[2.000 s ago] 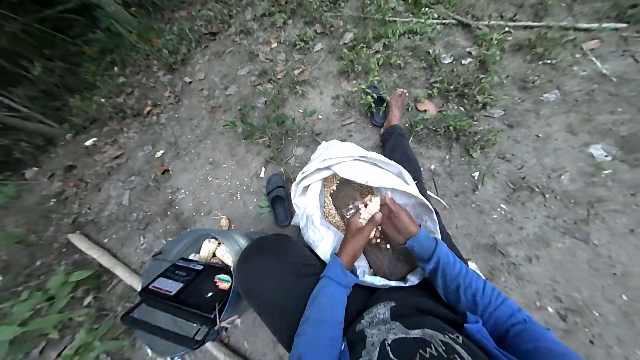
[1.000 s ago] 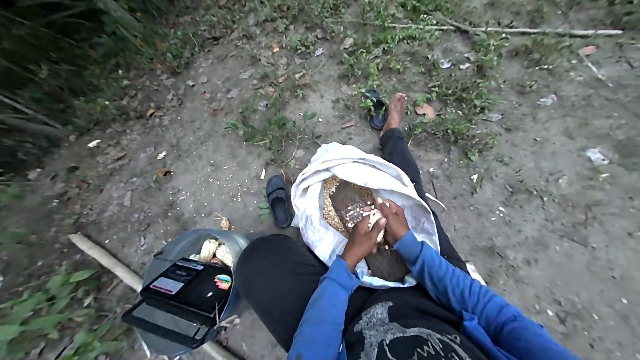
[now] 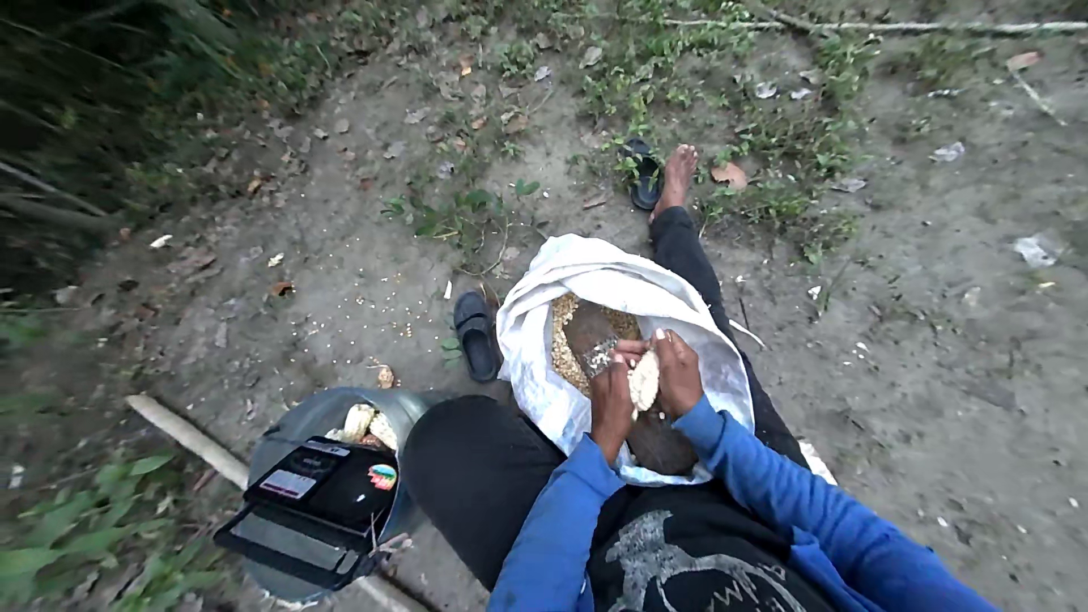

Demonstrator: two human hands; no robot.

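Note:
Between my legs stands a white woven sack with its mouth rolled wide. Loose corn kernels lie inside it, around a dark brown wooden block that slants across the opening. A pale ear of corn is held over the block by both hands. My left hand grips its left side, and my right hand has its fingers on the upper right side. Small whitish bits lie on the block beside my left fingers. The palms are hidden.
At the lower left, a bluish tub holds several corn ears, with a black case on top. A wooden pole passes beneath the tub. One dark sandal lies left of the sack, another beside my bare foot.
My hands have shifted on the corn ear, and more of its pale side shows between them than one second ago. The sack and tub remain in place.

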